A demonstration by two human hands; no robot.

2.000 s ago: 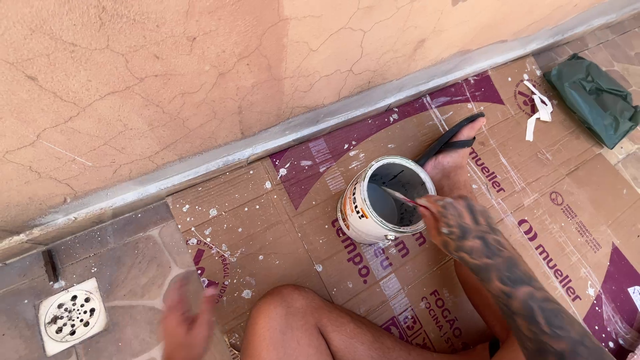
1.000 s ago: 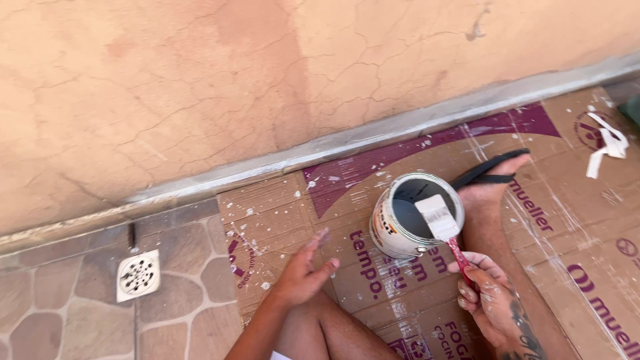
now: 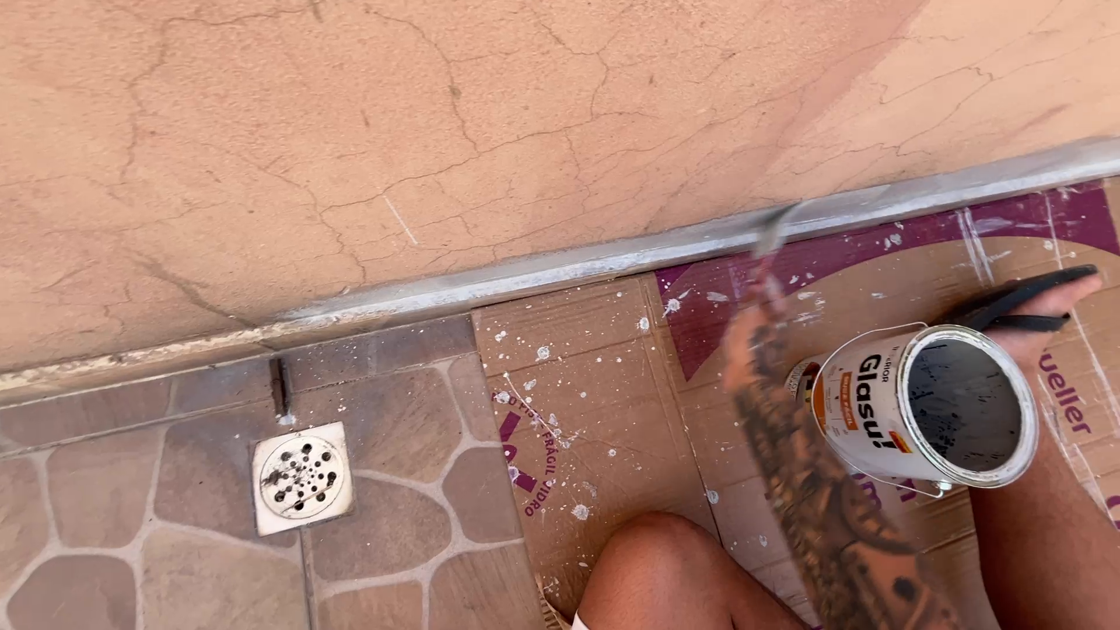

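My right hand (image 3: 754, 328), blurred by motion, holds a paintbrush (image 3: 772, 232) by its red handle. The bristles are at the painted ledge (image 3: 604, 258) along the foot of the wall; whether they touch it cannot be told. Below and right of the hand, a Glasurit paint can (image 3: 862, 407) with a wire handle stands tilted in view, with grey paint inside, partly behind my forearm. My left hand is out of view.
Paint-spotted cardboard (image 3: 595, 394) covers the floor by the cracked orange wall (image 3: 525, 131). My sandalled foot (image 3: 1032, 315) rests beyond the can. A white floor drain (image 3: 304, 479) and a short rusty metal piece (image 3: 279, 389) lie at the left on stone paving.
My right hand has carried the brush from beside the can to the ledge. My left hand, visible a second ago above my knee, has left the view.
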